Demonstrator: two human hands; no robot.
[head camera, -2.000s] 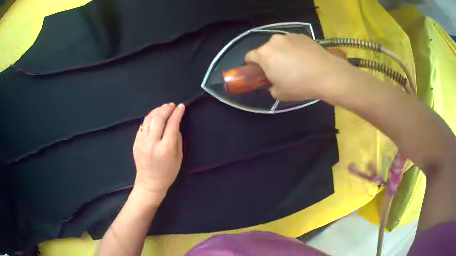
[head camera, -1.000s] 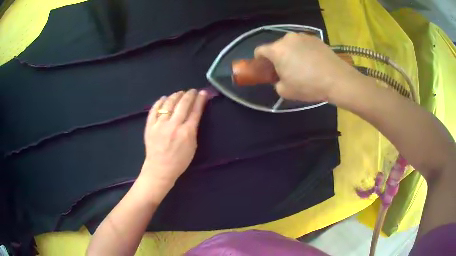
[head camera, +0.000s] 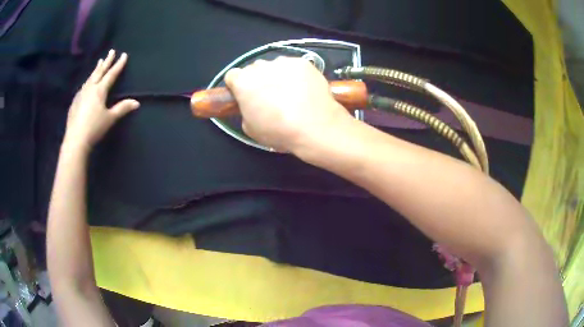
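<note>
The large dark garment piece (head camera: 186, 153) lies wrong side up across the table. My right hand (head camera: 282, 102) is closed around the brown wooden handle of the steam iron (head camera: 224, 131), which rests on the middle seam with its tip to the left. A purple strip of opened seam (head camera: 493, 124) shows to the right behind the iron. My left hand (head camera: 96, 105) is at the left on the cloth, fingers spread, thumb beside the closed part of the seam, holding nothing. A lower seam ridge (head camera: 230, 193) runs below the iron.
Two ribbed hoses (head camera: 442, 96) leave the iron's back and bend down behind my right forearm. A pink cloth tie (head camera: 463, 273) is on the hose. Yellow table cover (head camera: 224, 274) shows along the near edge and at right. Purple-edged cloth (head camera: 80, 25) lies at upper left.
The iron and my right hand have moved left along the middle seam, leaving opened purple allowance behind. My left hand has moved far left and spread its fingers. The view has shifted.
</note>
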